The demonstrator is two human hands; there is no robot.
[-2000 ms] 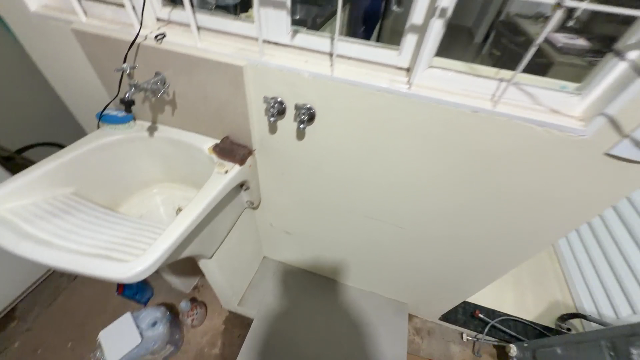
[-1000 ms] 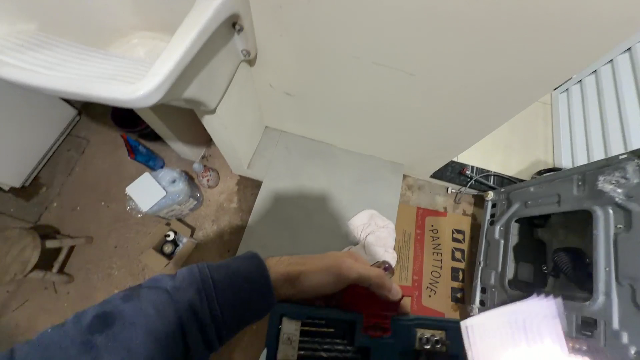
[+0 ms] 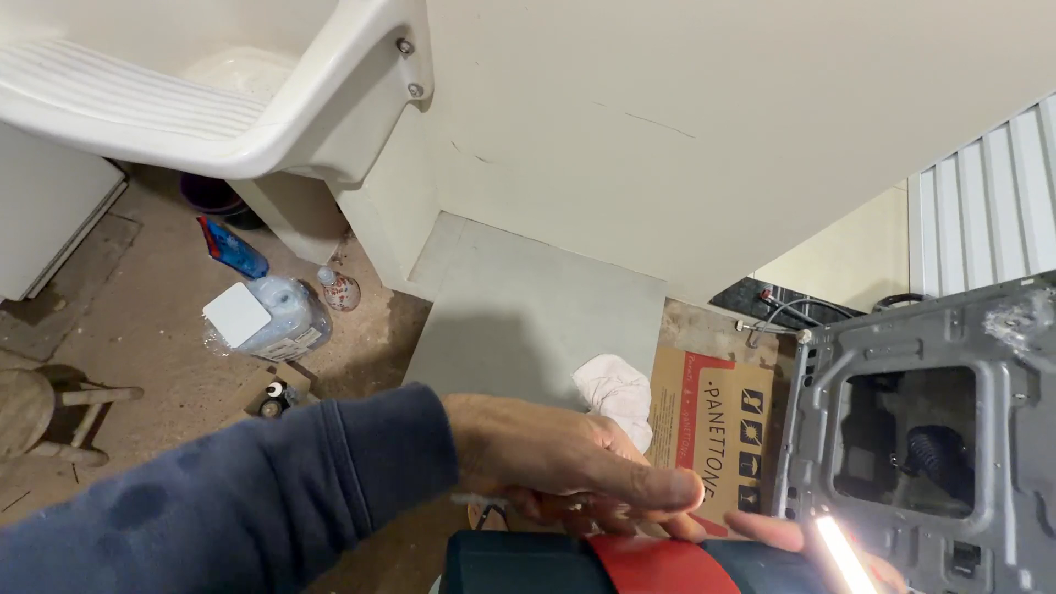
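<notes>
My left hand [image 3: 577, 462] reaches in from the left in a dark blue sleeve, its thumb extended and its fingers curled at the top edge of a dark tool case [image 3: 520, 565]. A red band [image 3: 660, 565] crosses the case just below these fingers. Whether anything is between them is hidden. At the lower right, part of my right hand [image 3: 771, 530] shows beside the case and a glaring bright bar of light [image 3: 846, 553]; its grip is lost in the glare and past the frame edge. A whitish cloth [image 3: 615, 396] lies beyond the left hand.
A printed cardboard box [image 3: 718, 429] lies near a grey metal panel [image 3: 825, 412] with an opening. A white laundry sink [image 3: 272, 140] overhangs the upper left. Below are a plastic jug [image 3: 289, 318], a blue pack [image 3: 235, 247], a small bottle [image 3: 339, 289] and a wooden stool [image 3: 25, 412].
One second ago the case showed its inside with drill bits; now its outer surface with the red band faces up. Two seconds ago no hands were in view. The view has tilted down.
</notes>
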